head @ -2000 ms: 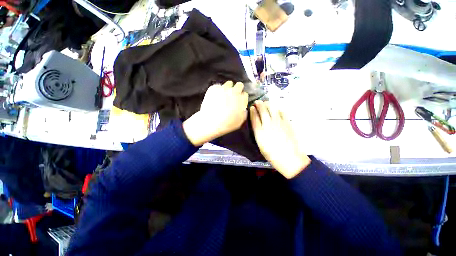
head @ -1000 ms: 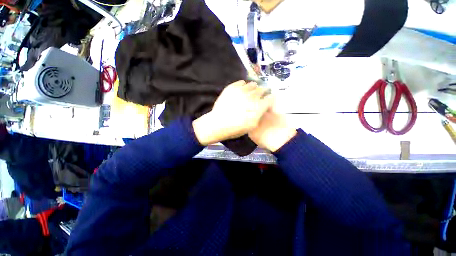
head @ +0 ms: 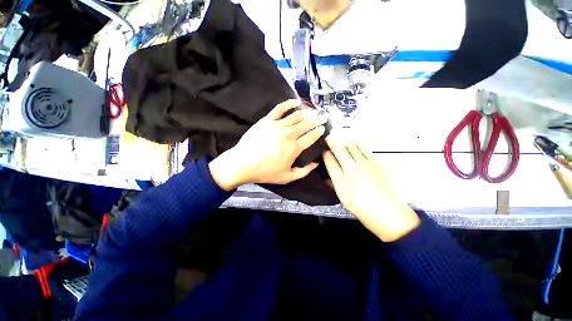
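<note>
A dark brown garment piece [head: 207, 88] lies bunched on the white table, reaching to the needle area [head: 335, 100] of the sewing machine. My left hand [head: 273, 147] lies on the cloth with fingers spread, its fingertips near the presser foot. My right hand [head: 364, 182] is at the right edge of the cloth, fingers extended and close together, fingertips close to my left hand's. Both hands press the cloth flat. The cloth edge under the fingers is partly hidden.
Red-handled shears [head: 481, 147] lie right of the hands, with snips [head: 553, 150] at the far right. A black band [head: 492, 44] drapes over the machine. A grey vented box [head: 59, 103] stands left, beside another red pair of scissors [head: 115, 100].
My hands were overlapped near the needle a second ago. They are now apart, my left hand further left and flat on the cloth, my right hand lower right. The view has shifted slightly.
</note>
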